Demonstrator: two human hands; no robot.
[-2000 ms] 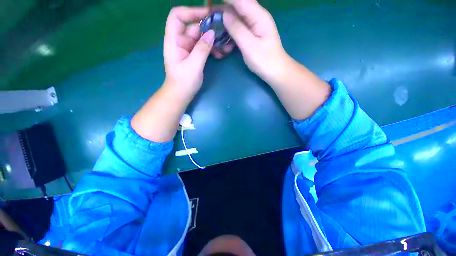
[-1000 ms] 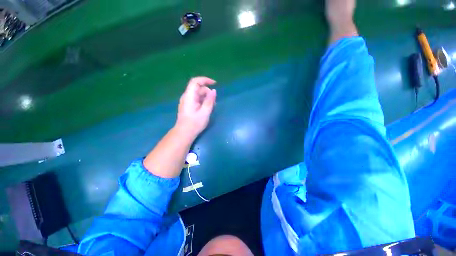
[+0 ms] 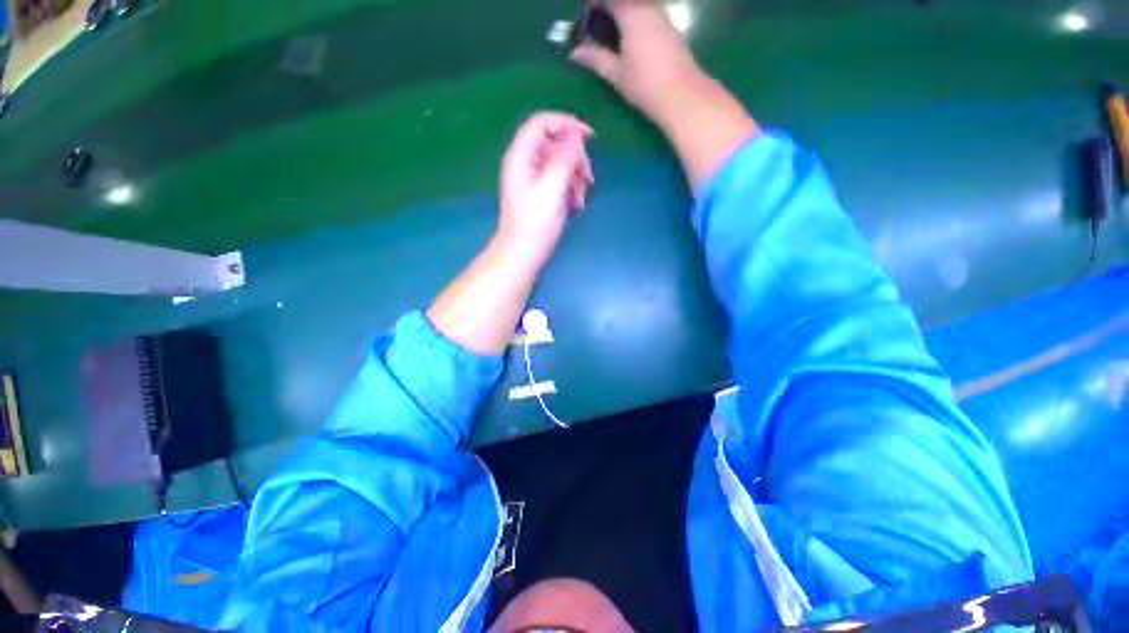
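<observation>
A small dark round unit (image 3: 599,27) with a pale tab at its left side is at the top of the view, on the green belt. My right hand (image 3: 646,56) is around it, with thumb and fingers on the unit; the hand is partly cut off by the top edge. My left hand (image 3: 545,173) is over the near side of the belt, fingers loosely curled, holding nothing. Another dark round unit (image 3: 77,166) lies on the belt at the far left.
A taped white disc (image 3: 535,324) with a cord is near the table edge. A pale metal bar (image 3: 118,260) sticks in from the left above a black box (image 3: 192,398). An orange-handled tool (image 3: 1117,124) and black holder (image 3: 1092,179) are at the far right.
My right hand has come in from the far upper right onto a round unit. My left hand stays loosely curled and empty. Two seconds ago both hands held a unit together.
</observation>
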